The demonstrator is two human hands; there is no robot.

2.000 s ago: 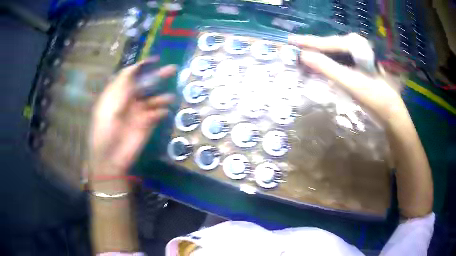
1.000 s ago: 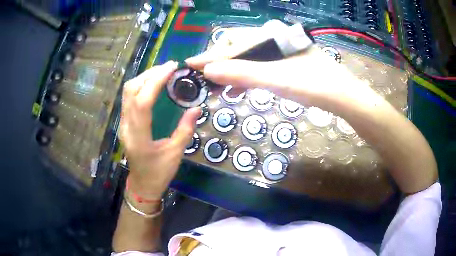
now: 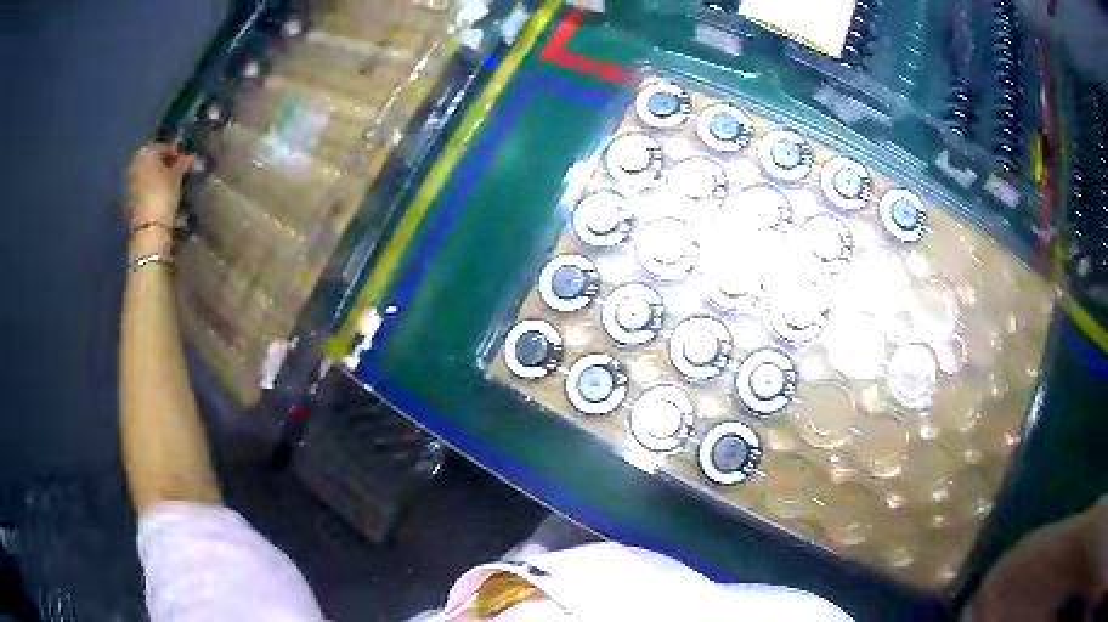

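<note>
My left hand [image 3: 156, 185] is at the far left, with its fingertips at the outer edge of the supply tray [image 3: 286, 182], by the black lens units [image 3: 214, 112] along that edge. Whether the fingers grip a unit is too small to tell. The round-pocket blister tray [image 3: 838, 480] lies in front of me, with rows of lens units [image 3: 598, 382] set in it as white rings. Glare hides its middle. A blurred part of my right hand or arm [image 3: 1047, 574] shows at the lower right corner, cut off by the edge; its fingers cannot be made out.
The green mat [image 3: 468, 231] between the trays carries yellow, blue and red tape. Background trays [image 3: 905, 73] with rows of small black parts stand at the far right. A white paper sheet [image 3: 804, 18] lies at the top. A grey ribbed object [image 3: 365, 468] is below the mat's near edge.
A second ago both hands were together at a lens unit over the blister tray. Now they are apart, my left at the supply tray, and the wired tool is out of view. The view has shifted.
</note>
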